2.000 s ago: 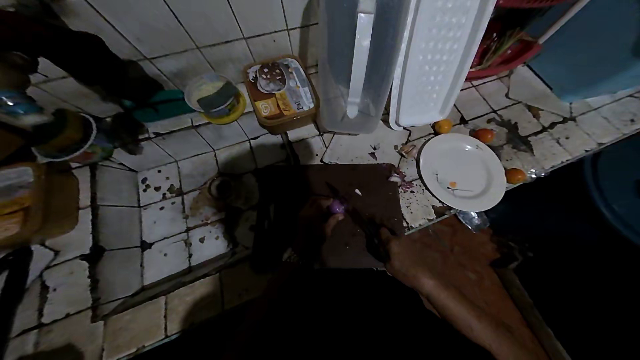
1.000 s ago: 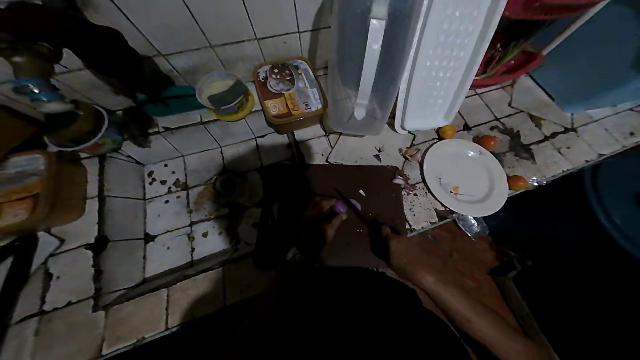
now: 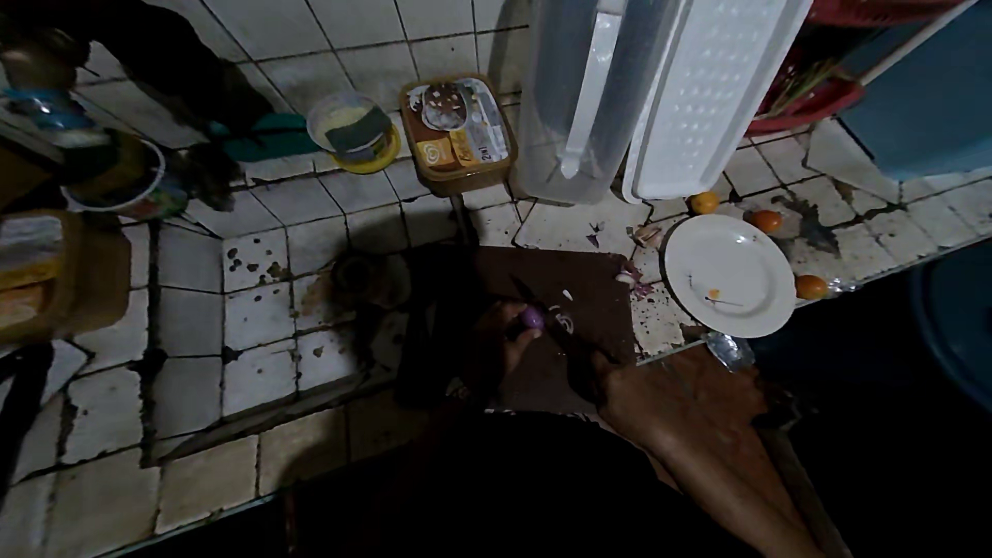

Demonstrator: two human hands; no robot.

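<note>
A brown cutting board lies on the tiled counter in front of me. My left hand, partly in shadow, pinches a small purple shallot above the board. My right hand grips the handle of a dark knife, its blade pointing up and left, close beside the shallot. Pale cut slices lie by the blade, and a small white piece is just above them. Reddish peelings rest at the board's right edge.
A white plate stands right of the board, with tomatoes around it. Behind are a clear plastic container, a white perforated tray and a rectangular plastic tub. A recessed tiled basin is at left.
Pale slices now show beside the knife blade where none were plain two seconds ago. Both hands stay over the board with the shallot and the knife.
</note>
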